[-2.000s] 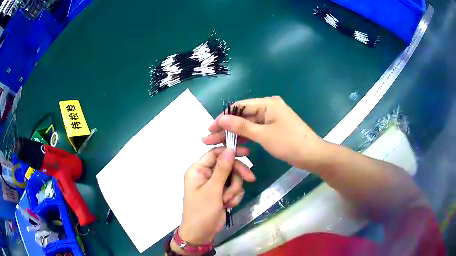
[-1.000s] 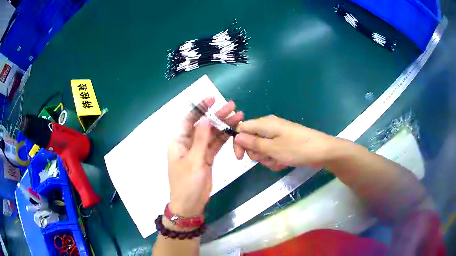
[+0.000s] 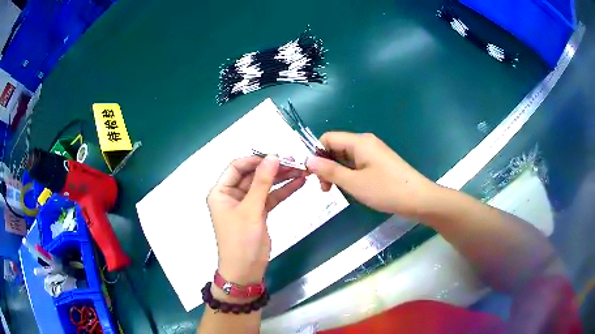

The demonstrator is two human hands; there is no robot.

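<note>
My right hand [image 3: 365, 166] holds a small fanned bunch of black wire leads with white sleeves [image 3: 308, 136]; their ends point up and to the left. My left hand [image 3: 244, 196], with a red band and a beaded bracelet at the wrist, pinches one or a few leads [image 3: 287, 162] between thumb and fingers. These leads reach across to the right fingertips. Both hands are over the white paper sheet [image 3: 189, 215]. The far ends of the leads inside the right hand are hidden.
The main wire pile [image 3: 271, 65] lies beyond the paper, a smaller bundle [image 3: 479, 38] near the blue bin [image 3: 528, 26]. At left are a yellow sign [image 3: 112, 127], red heat gun [image 3: 94, 196] and blue parts tray [image 3: 78, 300]. A steel ruler [image 3: 483, 147] runs along the near edge.
The leads, earlier bunched upright between both hands, are now fanned out in my right hand, with one or a few held apart by my left. The view has shifted, so the bench items appear further right.
</note>
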